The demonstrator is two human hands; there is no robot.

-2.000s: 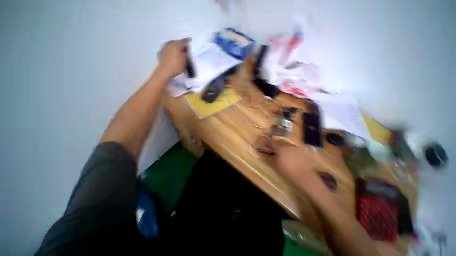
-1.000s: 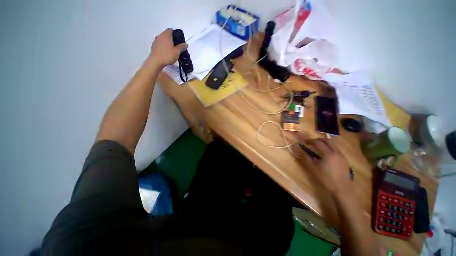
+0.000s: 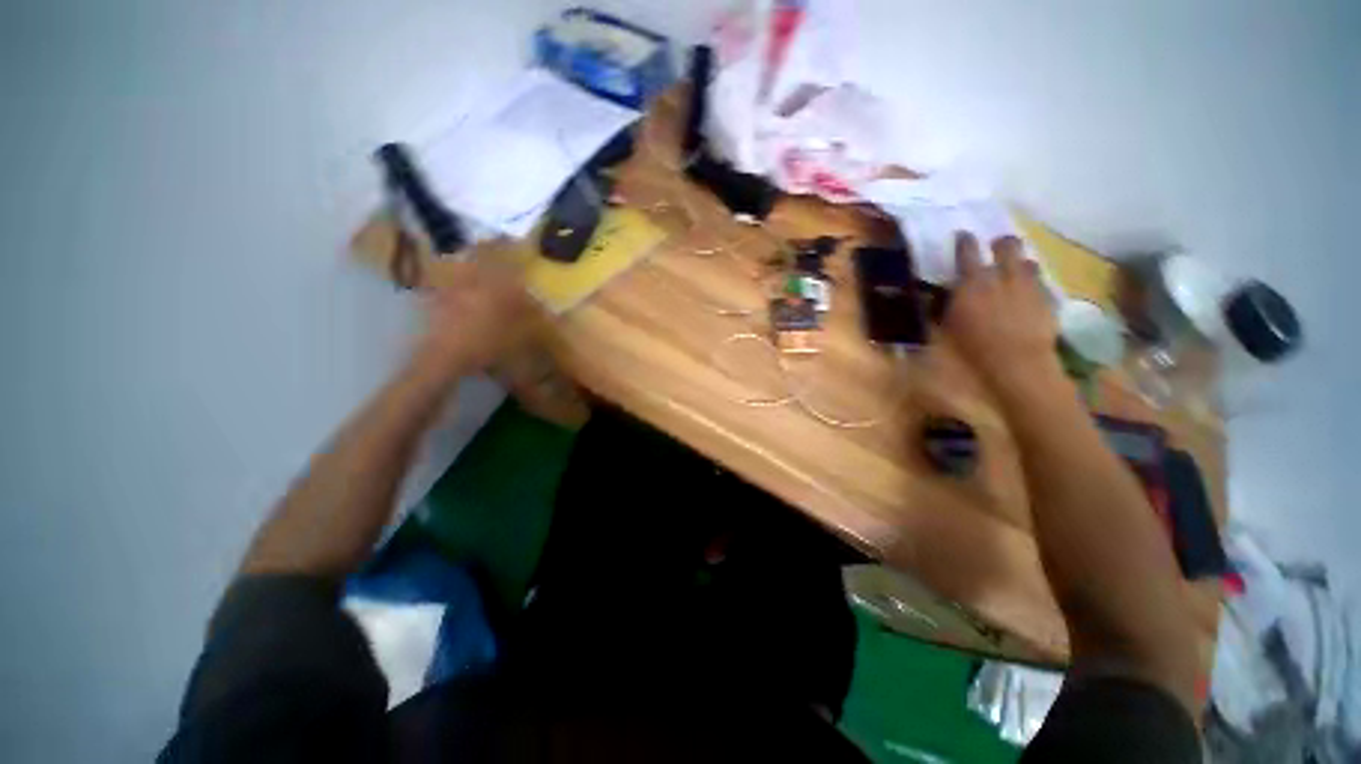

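Observation:
The picture is blurred. My left hand [image 3: 481, 306] is at the desk's left end, just below a black stick-like device [image 3: 421, 197] with a strap; whether it holds anything is unclear. My right hand [image 3: 1003, 306] reaches over white papers [image 3: 955, 232] at the desk's right back, fingers forward; what is under its palm is hidden. A yellow pad [image 3: 620, 254] lies near my left hand with a small black keypad device [image 3: 572, 220] on it. A black smartphone [image 3: 891, 296] lies left of my right hand. A small round dark object [image 3: 951, 445] lies below it.
A white printed sheet [image 3: 523, 149] and blue box [image 3: 606, 57] are at the back left. A red-and-white plastic bag [image 3: 821, 135], thin cable [image 3: 764, 400], small orange-black packet [image 3: 799, 317], green mug [image 3: 1090, 336], calculator [image 3: 1134, 443] and black-lidded jar [image 3: 1263, 321] are also around.
My left hand is no longer around the black device, which lies at the desk's left end. My right hand has moved from the desk's front middle back to the papers, uncovering the small round object.

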